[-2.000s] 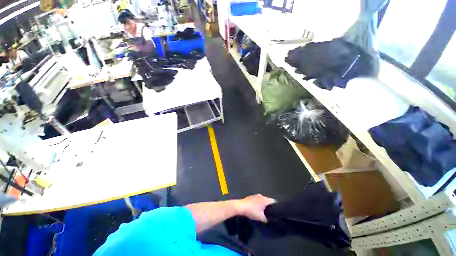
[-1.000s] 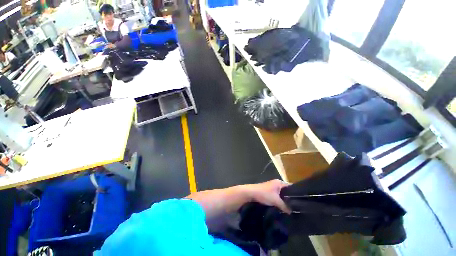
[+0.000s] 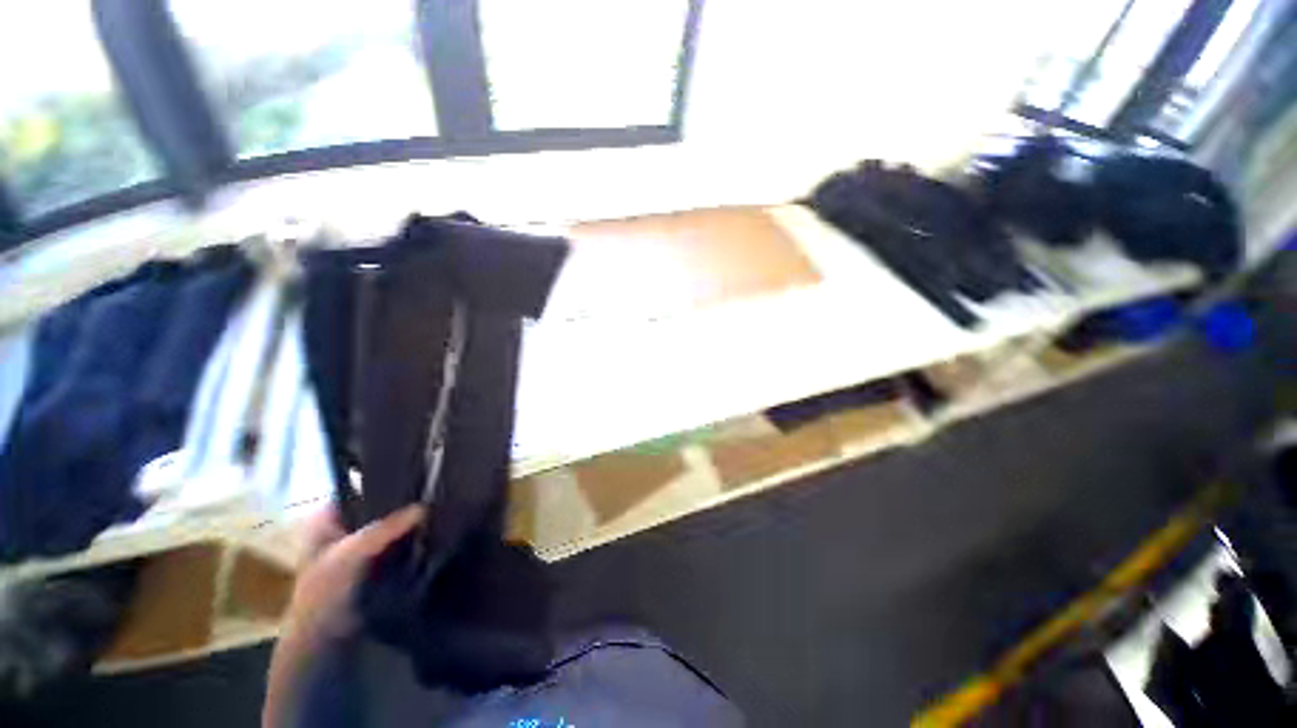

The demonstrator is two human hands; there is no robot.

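Black zippered panels [image 3: 484, 384] hang in a bundle in front of me at the left, with a pale zipper line [image 3: 444, 398] down the middle. My left hand [image 3: 349, 562] is closed around the lower part of the bundle, thumb on top. The upper ends stand up over the table by the windows and fold over to the right. The fabric hides most of the fingers. My right hand is not in view. The picture is blurred.
A long pale table [image 3: 683, 363] runs below the windows, with a brown board [image 3: 697, 259] on it. Dark blue fabric [image 3: 107, 384] lies at the left. Black heaps [image 3: 925, 235] lie at the right. Cardboard [image 3: 626, 486] sits beneath. A yellow floor line [image 3: 1067, 612] shows lower right.
The view has swung right, from the aisle to the window tables. My left hand still holds the black panels, now at the left of the picture and more upright.
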